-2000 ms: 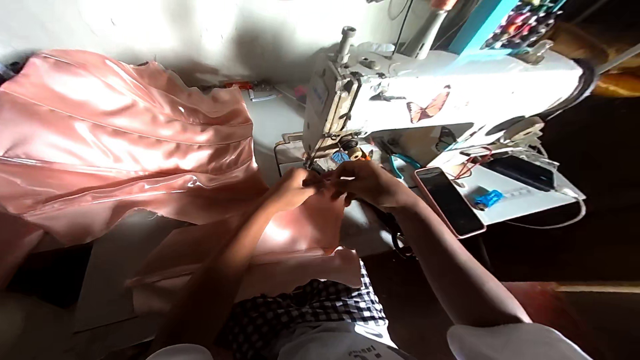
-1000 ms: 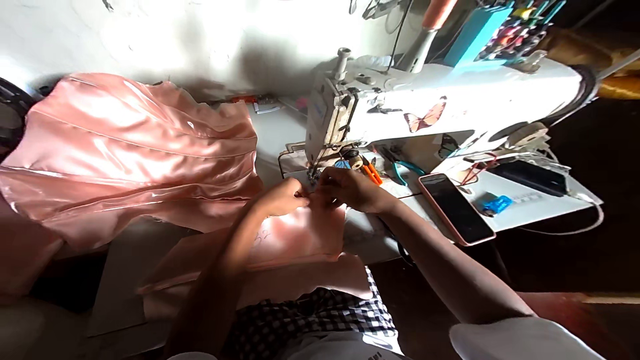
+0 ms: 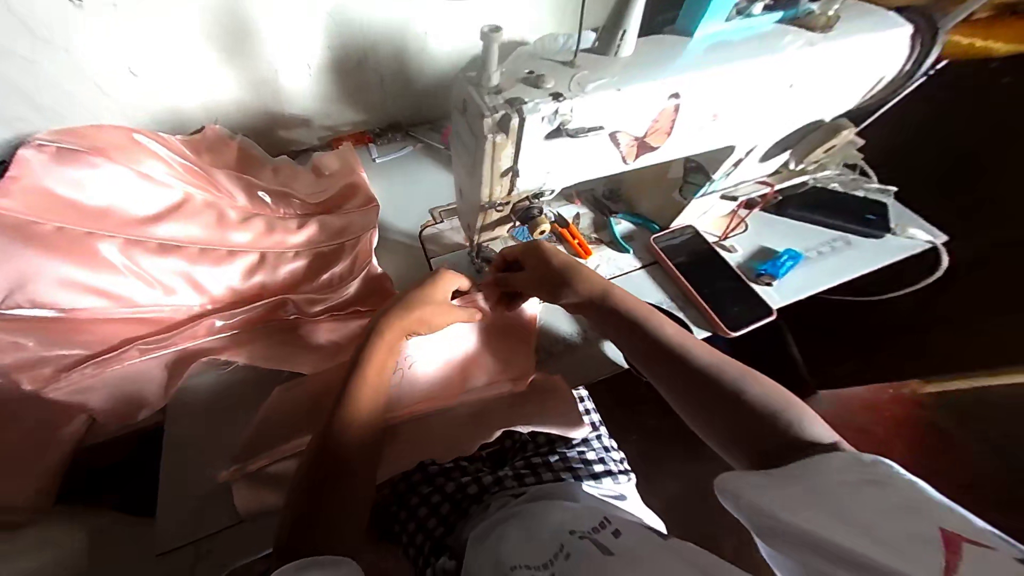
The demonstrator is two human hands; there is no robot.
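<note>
A white sewing machine (image 3: 584, 120) with butterfly decals stands ahead. Just in front of its needle and presser foot (image 3: 480, 254), both hands meet at the far edge of a pink satin piece (image 3: 480, 352). My left hand (image 3: 436, 304) pinches and presses that edge with thumb and fingers. My right hand (image 3: 532, 276) grips the cloth beside it, with fingers bent; the fingertips are partly hidden. The near part of the satin hangs over my lap. A larger seamed pink satin piece (image 3: 192, 232) lies spread at the left.
Orange-handled snips (image 3: 572, 236) and teal-handled pliers (image 3: 628, 232) lie under the machine arm. To the right are a phone in a pink case (image 3: 712, 280), a small blue object (image 3: 778, 266), a black device (image 3: 832, 212) and a white cable (image 3: 896, 290) hanging past the table edge.
My right hand was higher over the cloth two seconds ago and has come down close to my left hand at the satin's edge. The view has shifted somewhat.
</note>
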